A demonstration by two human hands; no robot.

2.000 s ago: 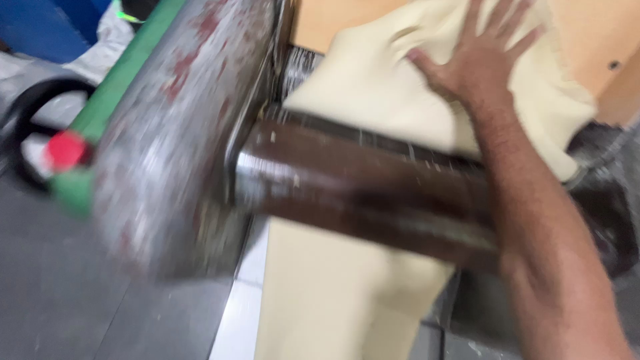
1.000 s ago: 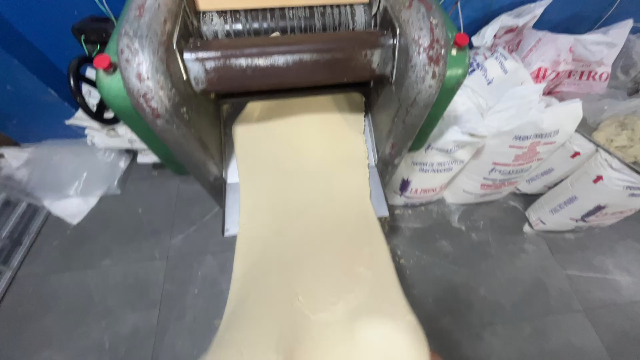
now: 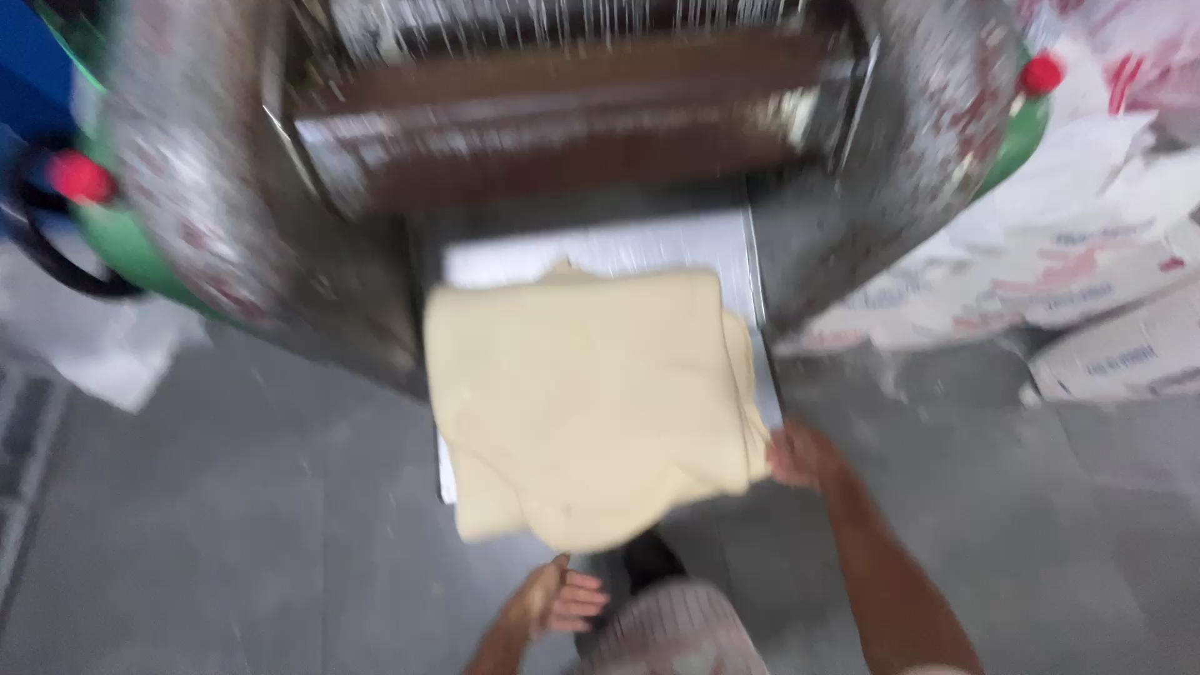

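A folded slab of pale dough (image 3: 581, 403) lies in loose layers on a metal tray (image 3: 656, 244) under the roller of a dough sheeter (image 3: 581, 122). At the dough's right edge is my right hand (image 3: 802, 455), its fingers at the dough's corner; blur hides whether they grip it. Just below the front edge of the dough, my left hand (image 3: 567, 595) is turned palm up with its fingers apart, holding nothing.
Worn metal side frames (image 3: 197, 159) flank the roller, with red knobs (image 3: 82, 176) on green housings. A black handwheel (image 3: 47, 225) is at the left. Printed white sacks (image 3: 1022, 262) stand on the right, and clear plastic (image 3: 112, 347) lies on the left floor.
The long dough sheet that hung toward me from the roller a second ago now lies folded on the tray. Both hands have come into view below and beside it.
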